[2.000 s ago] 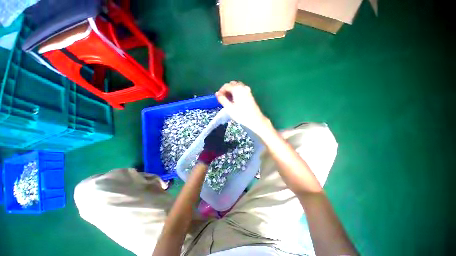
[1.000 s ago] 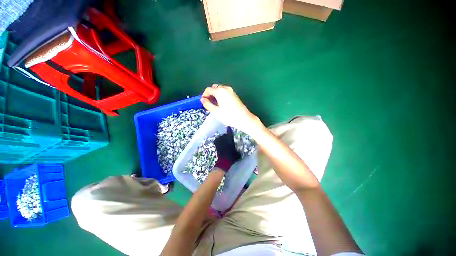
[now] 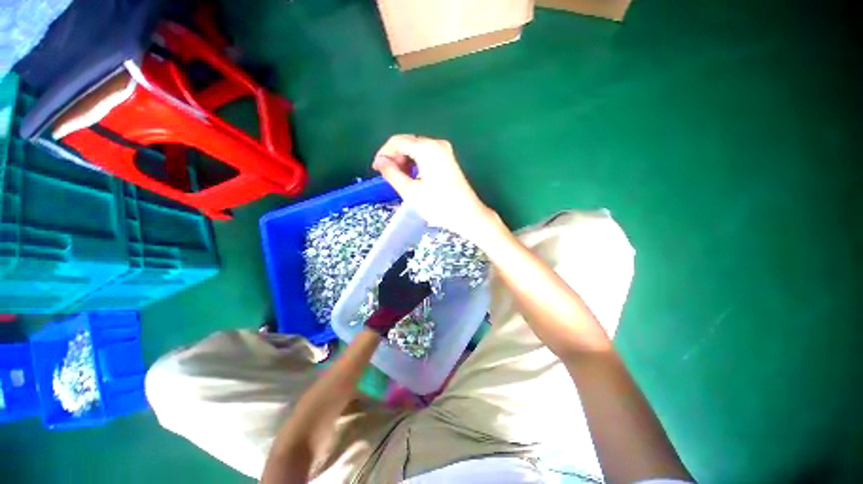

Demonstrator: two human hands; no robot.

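Observation:
The translucent white tray [image 3: 466, 326] lies tilted between my knees, its left side over the blue bin [image 3: 284, 269]. Small white-and-green parts [image 3: 445, 257] are heaped at its upper right, with a smaller patch [image 3: 412, 336] lower down. My left hand [image 3: 402, 286], in a dark glove with a maroon cuff, is inside the tray against the parts; its fingers are unclear. My bare right hand [image 3: 426, 180] is at the tray's upper corner with curled fingers; whether they grip anything is unclear. The blue bin holds many similar parts.
A red stool [image 3: 180, 142] with a dark cushion stands upper left, beside stacked teal crates [image 3: 66, 208]. Another blue bin with parts [image 3: 112, 364] is at the lower left. Brown cartons [image 3: 454, 24] are at the top. My knees flank the tray.
My left hand has swept about in the tray. The spread parts are now bunched at the upper right, baring more tray bottom. My right hand has shifted slightly left and stays near the corner.

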